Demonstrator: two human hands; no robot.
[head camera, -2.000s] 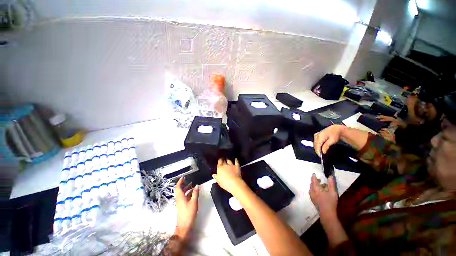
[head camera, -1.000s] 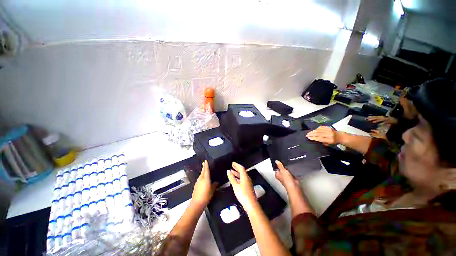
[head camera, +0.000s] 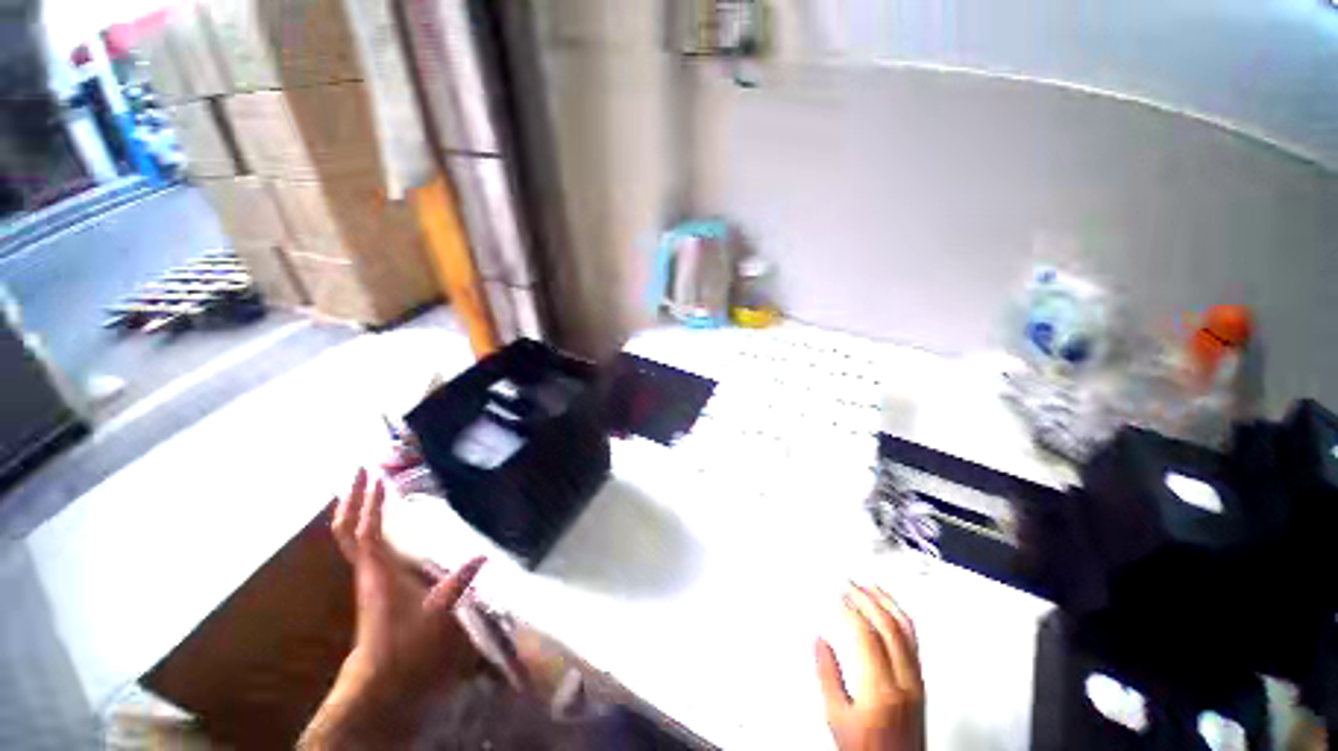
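Observation:
A stack of black trays or boxes (head camera: 514, 448) with white items on top stands near the table's left front edge. My left hand (head camera: 385, 587) is just in front of and below it, fingers apart, seemingly not touching it. My right hand (head camera: 876, 672) is open and empty over the white table (head camera: 690, 602). More black boxes (head camera: 1174, 543) with white items are stacked at the right. A silvery tangled heap (head camera: 907, 514) lies by a black holder with a pale window.
A kettle (head camera: 696, 273) and a yellow-based bottle (head camera: 754, 294) stand by the wall. An orange-topped bottle (head camera: 1221, 341) and blue-and-white bag (head camera: 1059, 330) are at the right. Brown cartons (head camera: 301, 176) are stacked outside. An open carton (head camera: 264, 638) is below the table's left edge.
The view has swung left, bringing the doorway into sight. My hands have left the black stack at mid-table and are now wide apart. The black stack stands at the left table edge.

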